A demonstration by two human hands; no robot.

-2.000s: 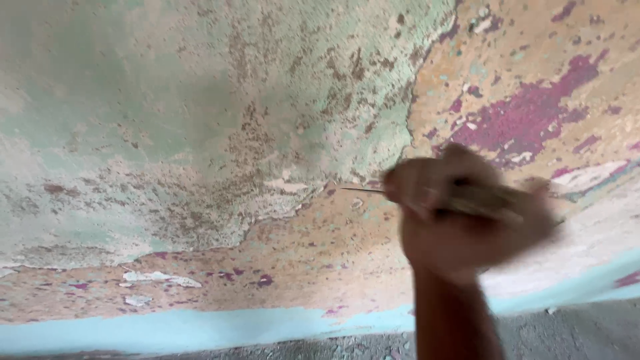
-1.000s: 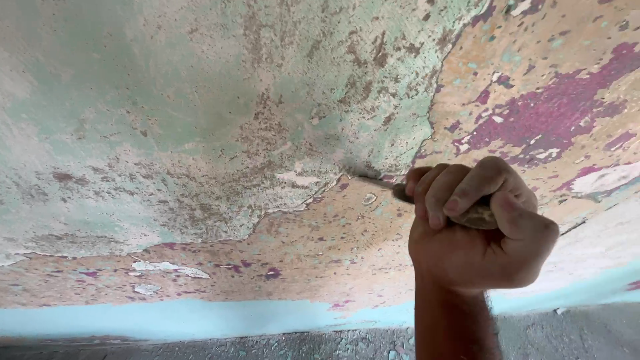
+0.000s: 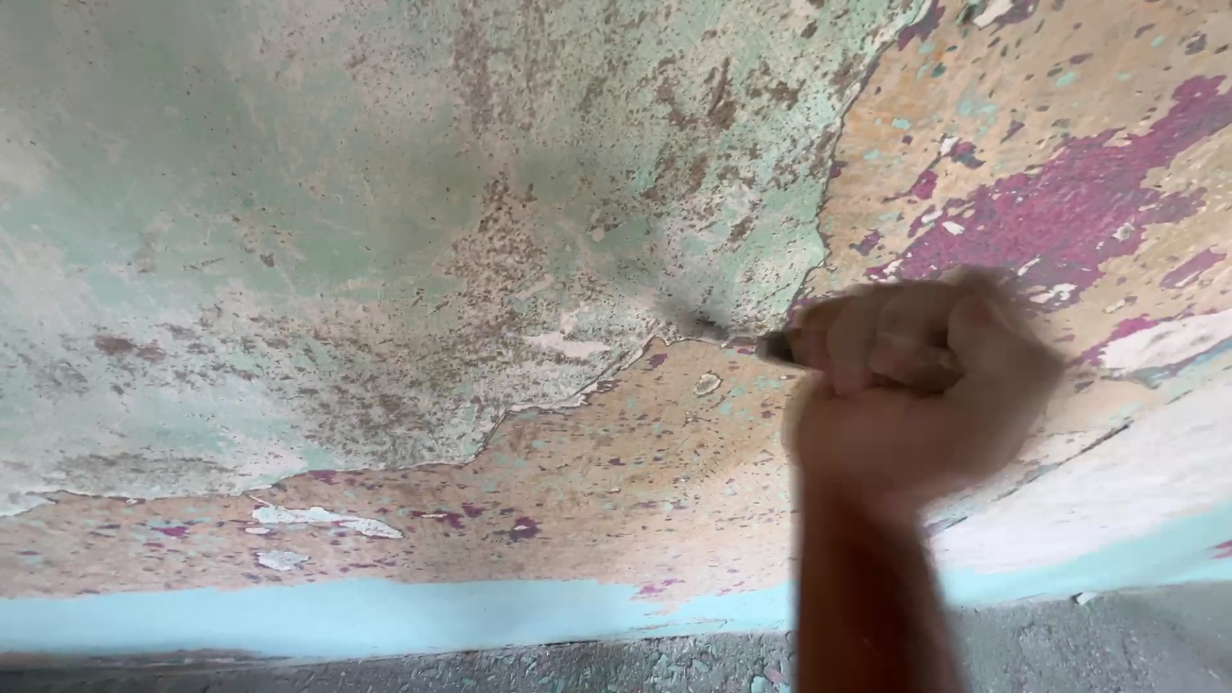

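Note:
My right hand (image 3: 924, 385), blurred, is closed around the handle of a thin-bladed scraping tool (image 3: 770, 346), likely a scraper or putty knife. Its blade points left and meets the wall at the ragged edge of the green-white paint layer (image 3: 712, 322); motion blur hides the blade's exact shape. Under that edge lies an ochre layer (image 3: 616, 452) with small purple and turquoise flecks. A small round mark (image 3: 707, 384) shows just below the blade. My left hand is out of view.
Large purple patches (image 3: 1059, 217) mark the ochre surface at upper right. Whitish flakes or patches (image 3: 322, 520) show at lower left. A light blue band (image 3: 385, 611) runs along the wall's bottom, above a rough grey surface (image 3: 577, 669) with bits of debris.
My right hand stays closed on the tool near the same stretch of paint edge, with small shifts in its position. No clear change in the paint edge is visible.

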